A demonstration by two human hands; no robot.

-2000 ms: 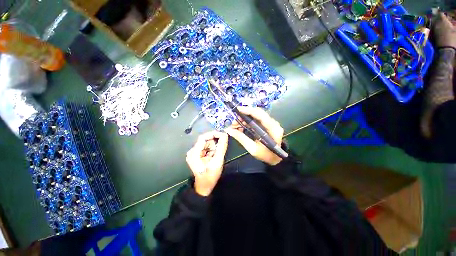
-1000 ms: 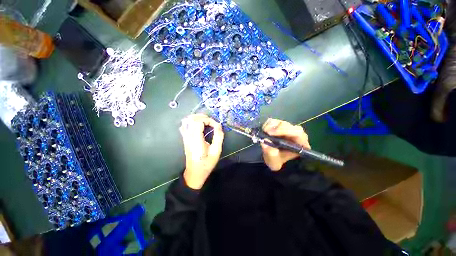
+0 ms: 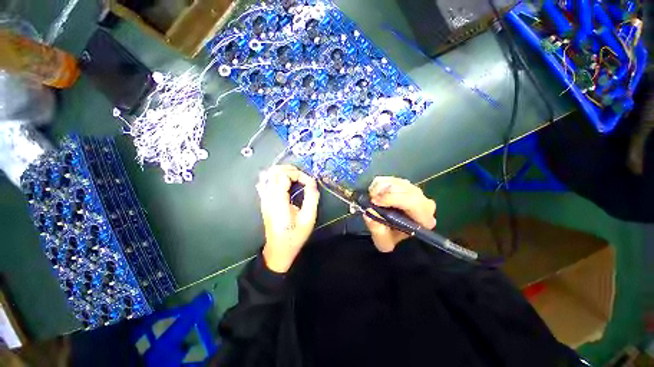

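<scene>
A blue PCB panel (image 3: 333, 75) lies tilted on the green bench, with several white lead wires trailing off its left edge. My right hand (image 3: 401, 211) holds the black soldering iron (image 3: 416, 228), its tip at the panel's near corner. My left hand (image 3: 288, 211) is at the same corner, thumb and fingertips pinched together on a thin white lead wire (image 3: 282, 155); the fingers hide part of it. A tangled pile of loose white leads (image 3: 171, 129) lies left of the panel.
Stacked PCB panels (image 3: 89, 233) stand at the left. A smartphone (image 3: 115, 69), orange bottle (image 3: 39, 61) and open cardboard box (image 3: 176, 27) lie behind. A dark soldering station (image 3: 459, 21) and blue parts tray (image 3: 602, 107) are at upper right. The iron's cable (image 3: 513, 107) crosses the bench edge.
Since two seconds ago, the iron has moved from the panel's middle to its near corner and lies flatter. My left fingertips have come to that corner. The view has shifted slightly.
</scene>
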